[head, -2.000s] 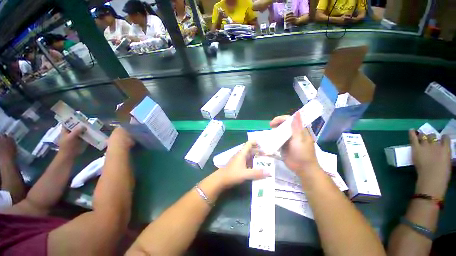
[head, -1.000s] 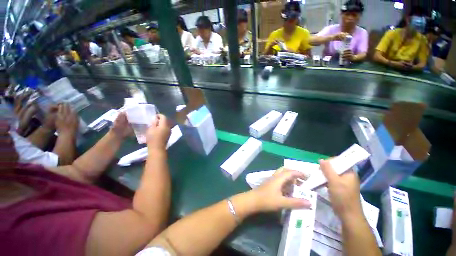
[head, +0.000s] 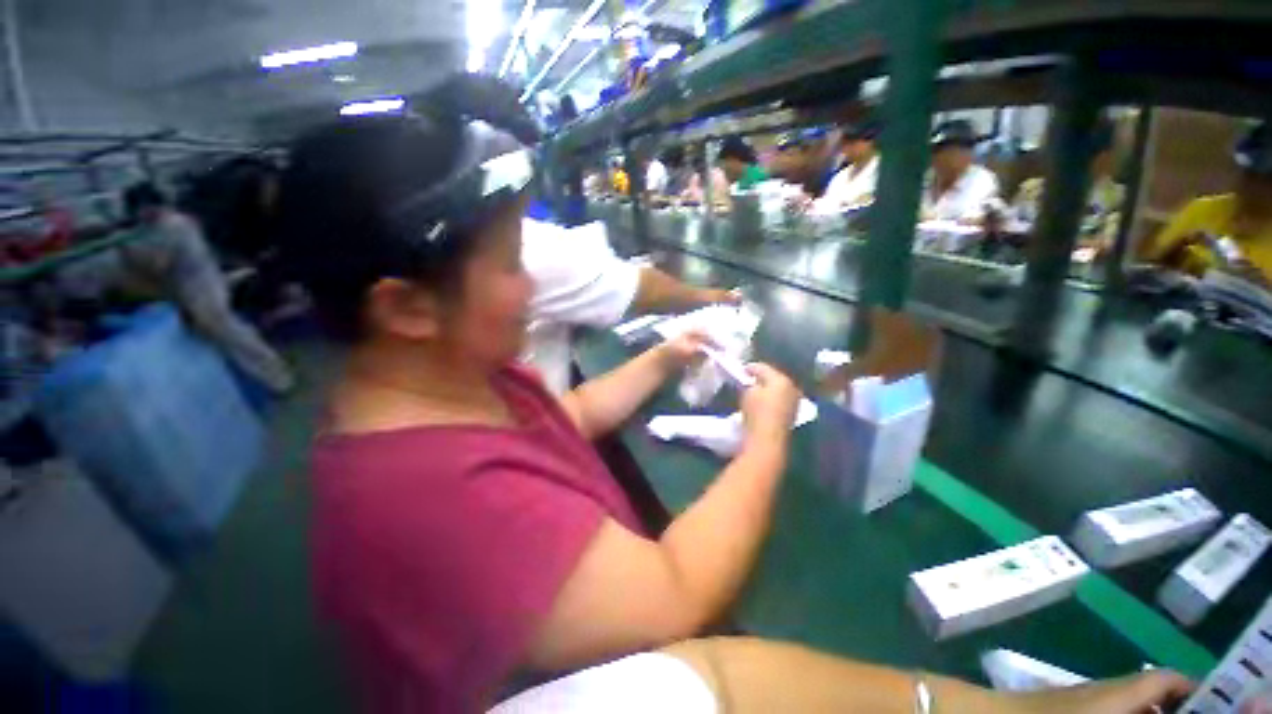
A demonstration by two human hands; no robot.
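My left forearm enters along the bottom, and my left hand is low at the right, partly cut off by the bottom edge. Its fingers reach to a white printed carton at the right edge, which is also cut off. Whether the fingers grip it cannot be told. My right hand is not clearly in view. A bit of white paper or wrapping lies just above my left wrist.
White cartons lie on and beside the green strip. An open blue-and-white box with brown flaps stands left of them. A neighbour in a maroon shirt sits close at left, holding white pieces. A green post rises beyond.
The view has swung left, so my hands' work has moved to the lower right corner. The right hand has left the clear view, and the left neighbour now fills the middle left.
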